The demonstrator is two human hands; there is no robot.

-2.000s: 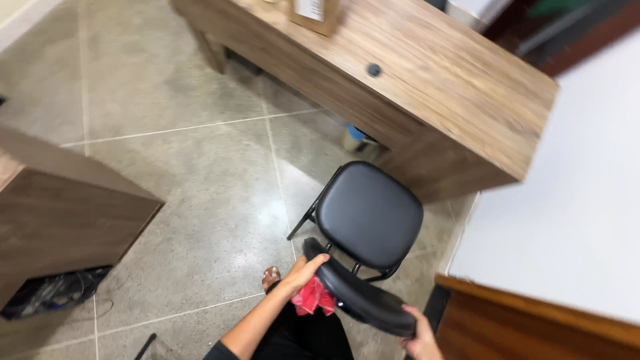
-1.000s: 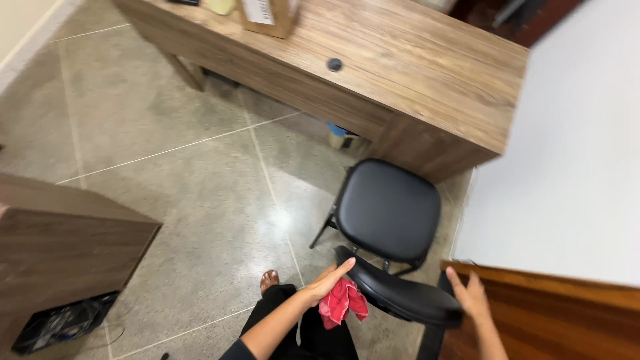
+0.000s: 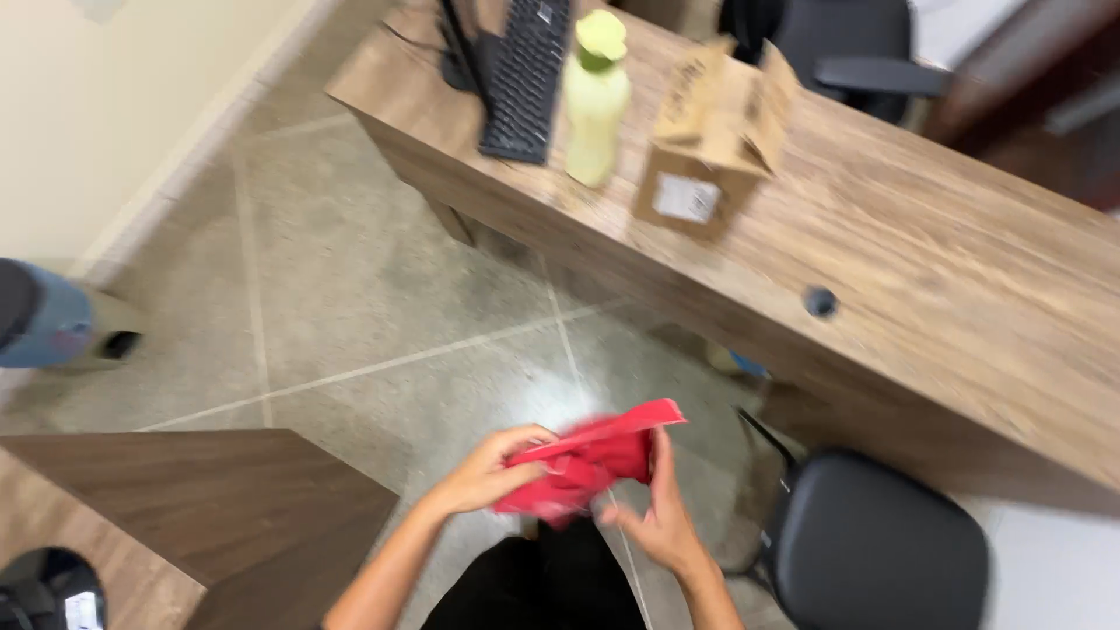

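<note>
A crumpled red cloth (image 3: 582, 464) is in front of me, above my legs and the tiled floor, slightly blurred. My left hand (image 3: 494, 472) grips its left side between thumb and fingers. At the cloth's right edge is my right hand (image 3: 656, 507), with its fingers against the fabric and its thumb apart; whether it grips the cloth is unclear. The black padded chair (image 3: 879, 547) stands at the lower right, touched by neither hand.
A wooden desk (image 3: 919, 306) crosses the upper right, bearing a keyboard (image 3: 529, 83), a yellow-green bottle (image 3: 597, 109) and an open cardboard box (image 3: 700, 171). Another wooden desk (image 3: 201, 499) stands lower left. A blue and beige container (image 3: 66, 315) is at the left wall.
Both hands have left the black chair's backrest and are now together at the red cloth, which was under my left hand before. The view has swung left.
</note>
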